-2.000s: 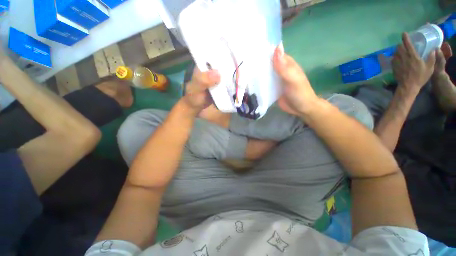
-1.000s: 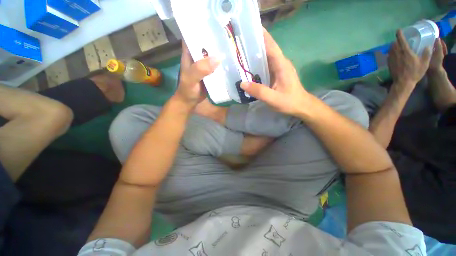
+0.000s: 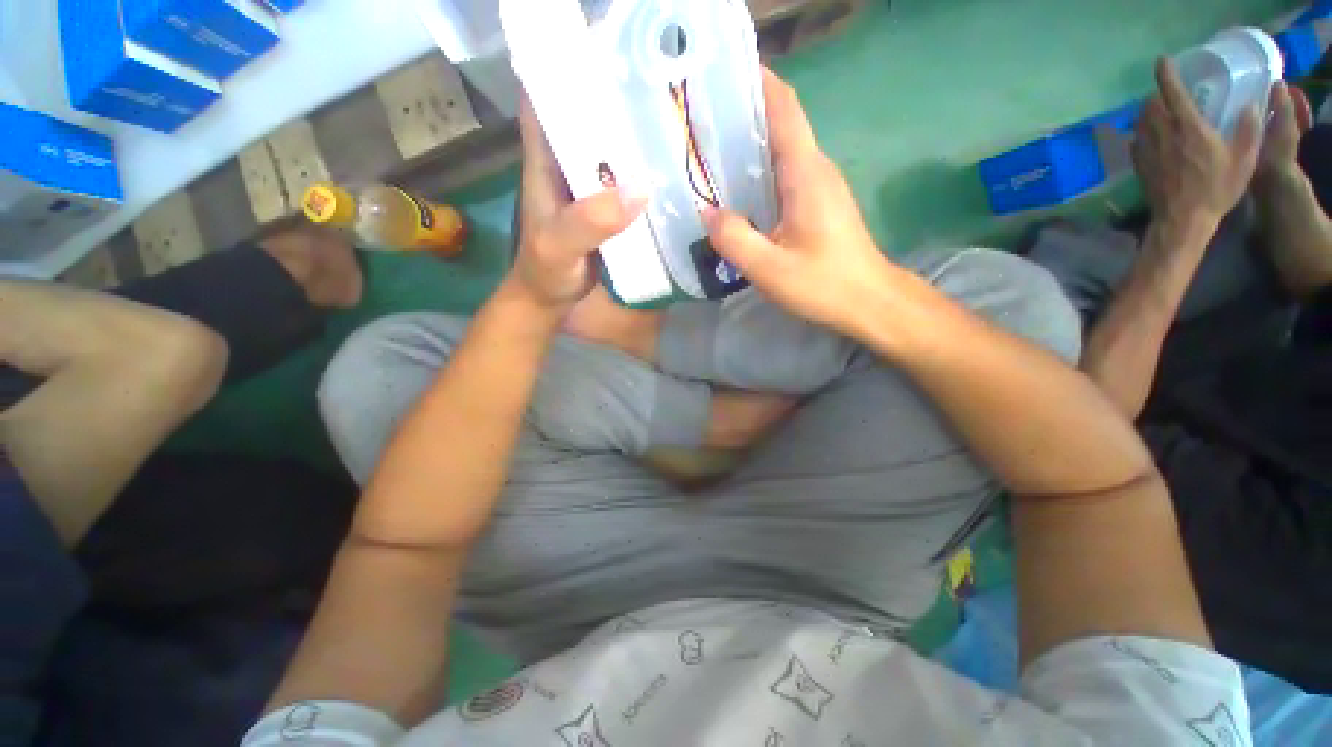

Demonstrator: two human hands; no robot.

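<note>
A white and translucent appliance unit (image 3: 657,153) is held up in front of me, its top cut off by the frame edge. It shows a round fitting (image 3: 674,40) with a dark centre, thin red and dark lead wires (image 3: 691,134) and a small black fan-like part (image 3: 716,269) at its near end. My left hand (image 3: 563,226) grips its left side, thumb on the white shell. My right hand (image 3: 812,219) grips its right side, thumb beside the black part. The fingers behind the unit are hidden.
Blue-and-white cartons (image 3: 139,73) stand on white sheeting at upper left. An orange drink bottle (image 3: 387,218) lies by the wooden pallet (image 3: 427,105). At right, another person's hands hold a clear tank (image 3: 1230,85) near a blue carton (image 3: 1045,172). Another person's bare leg is at left.
The unit has turned and come down a little, so its inside, wires and round fitting show. My right thumb has moved onto its inside, near the black part.
</note>
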